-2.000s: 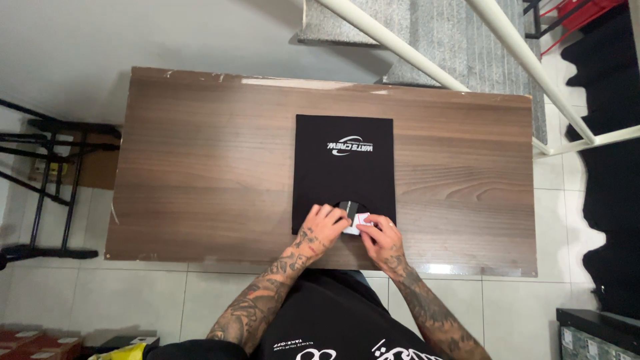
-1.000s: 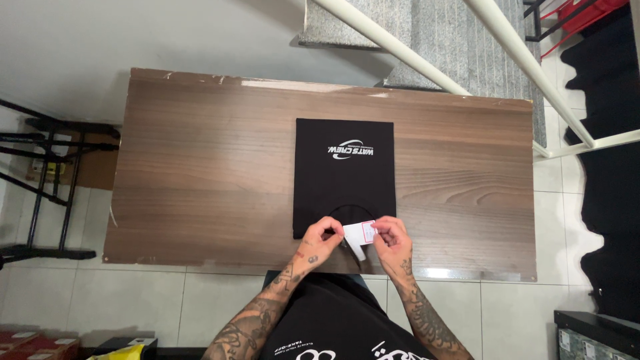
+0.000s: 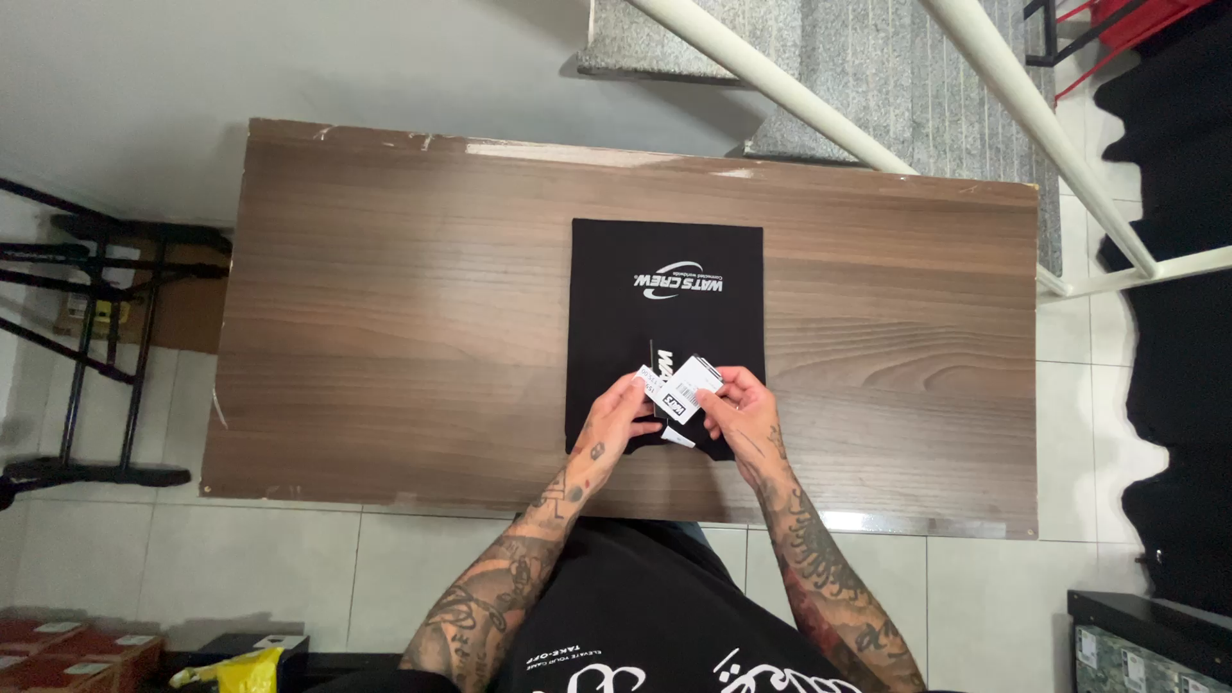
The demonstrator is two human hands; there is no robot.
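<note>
A folded black T-shirt (image 3: 664, 322) with a white printed logo lies flat on the wood-look table (image 3: 404, 289), its neck end toward me. Above that end my left hand (image 3: 621, 409) pinches a small white printed tag (image 3: 651, 381) by its edge. My right hand (image 3: 741, 414) holds a white cardboard hang tag (image 3: 686, 390) with a barcode, between thumb and fingers. The two tags overlap. Below them a white neck label (image 3: 678, 438) shows at the shirt's collar.
Granite stairs (image 3: 693, 38) with a white metal railing (image 3: 799, 96) rise beyond the table. Black metal trestles (image 3: 91, 318) stand at left. Red boxes (image 3: 77, 650) and a yellow plastic bag (image 3: 236, 671) are low left; a black box (image 3: 1145, 626) is low right.
The hands have moved slightly away from my body, over the shirt's neck end. The barcode hang tag now shows in my right hand, with the other tag in my left.
</note>
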